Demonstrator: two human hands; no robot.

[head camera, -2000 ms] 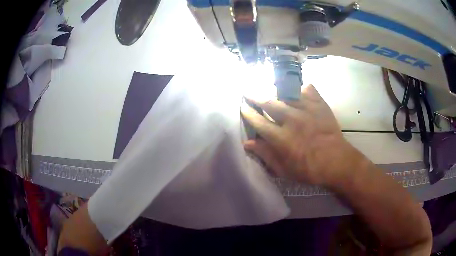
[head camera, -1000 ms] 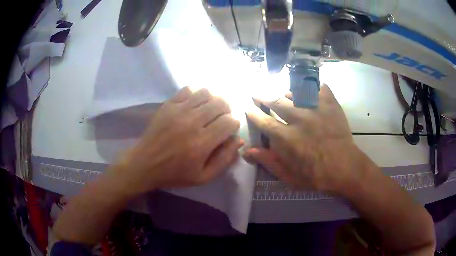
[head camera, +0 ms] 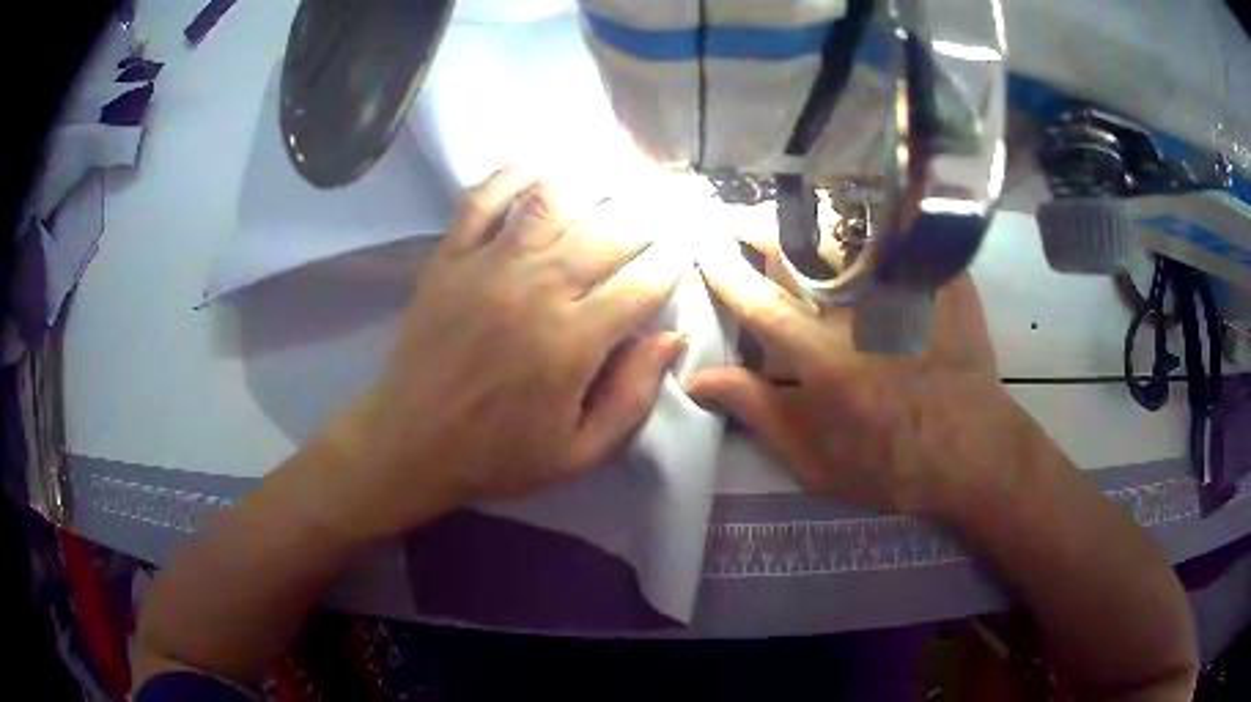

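Observation:
The garment panel (head camera: pixel 329 336) lies on the white table, its pale grey-lilac underside showing, with a purple part (head camera: pixel 528 576) over the front edge. A pale fold hangs between my hands. My left hand (head camera: pixel 515 329) presses flat on the panel, thumb at the fold. My right hand (head camera: pixel 858 384) lies on the other side, thumb and index finger at the fold. The sewing machine head (head camera: pixel 782 82) is just beyond my fingertips. The needle area is washed out by bright light, and the guard and grey ribbed cylinder (head camera: pixel 893 324) partly cover my right fingers.
A dark oval disc (head camera: pixel 360 82) hangs left of the head. Black-handled scissors (head camera: pixel 1150 354) lie at the right. Pale and purple cloth pieces (head camera: pixel 69 213) lie at the far left. The ruler strip (head camera: pixel 823 546) runs along the front edge. Something red (head camera: pixel 89 590) is below left.
My left hand has come from the near left edge onto the panel beside the needle. The panel's left part now lies spread on the table. The view has moved closer to the machine head.

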